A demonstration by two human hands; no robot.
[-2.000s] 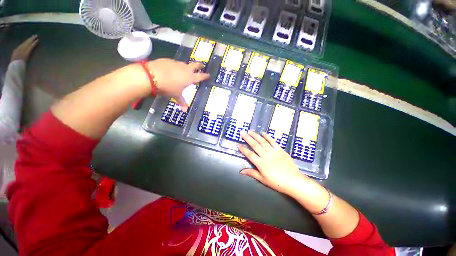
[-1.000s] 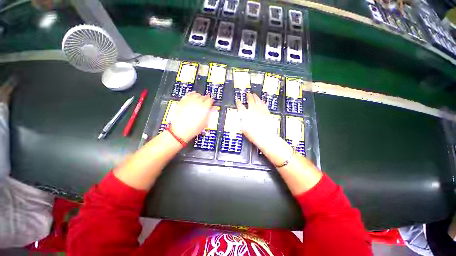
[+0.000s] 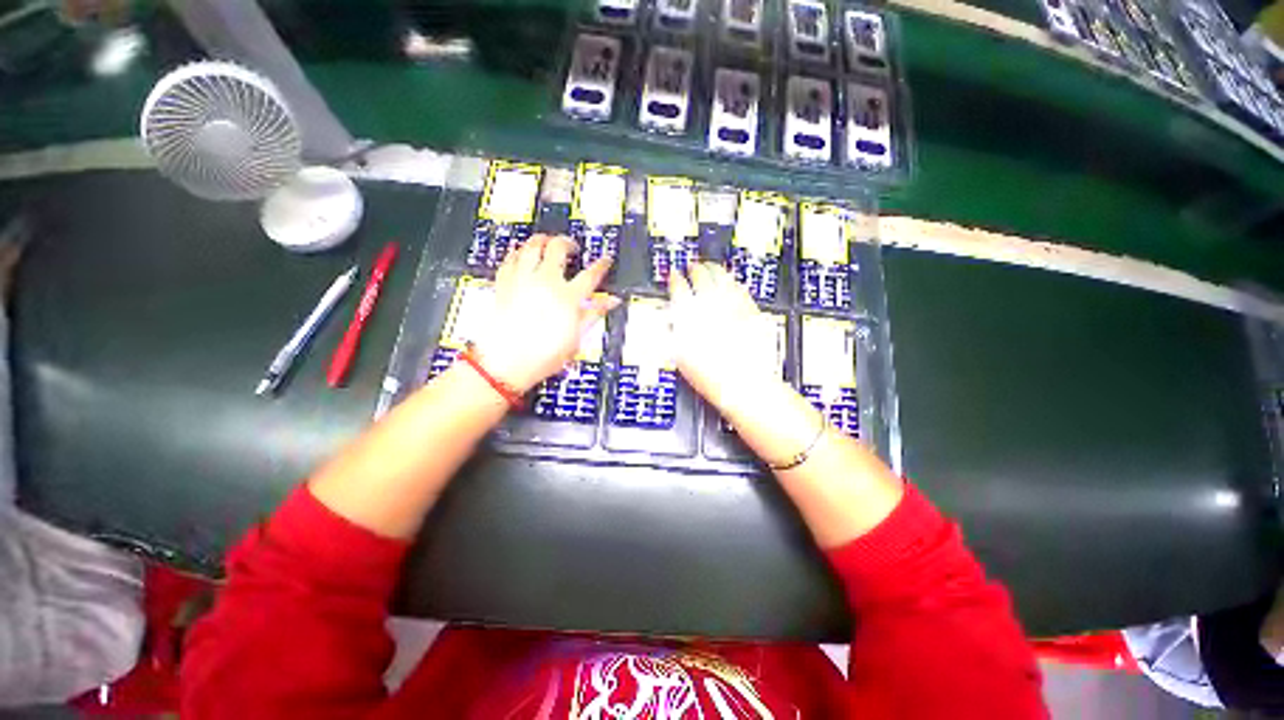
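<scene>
A clear blister tray (image 3: 890, 422) lies in front of me with two rows of keypad phones, front side up, screens bright white inside yellow borders. My left hand (image 3: 532, 317) lies over the left part of the tray, fingers spread, fingertips at the keypad of the second back-row phone (image 3: 599, 197). It partly covers the front-row phones at the left. My right hand (image 3: 721, 331) has its fingertips at the keypad of the middle back-row phone (image 3: 673, 211) and partly covers the fourth front-row phone. Neither hand holds a phone.
Another tray of phones, backs up (image 3: 735, 110), lies behind. A white desk fan (image 3: 225, 130), a silver-white pen (image 3: 307, 332) and a red pen (image 3: 362, 315) are at the left. More trays (image 3: 1169, 56) are at the far right. Another person's grey sleeve (image 3: 71, 605) shows at the lower left.
Two seconds ago my left hand was over the leftmost phones and my right at the tray's front edge. Both have since moved onto the middle area. In the last second they moved only slightly.
</scene>
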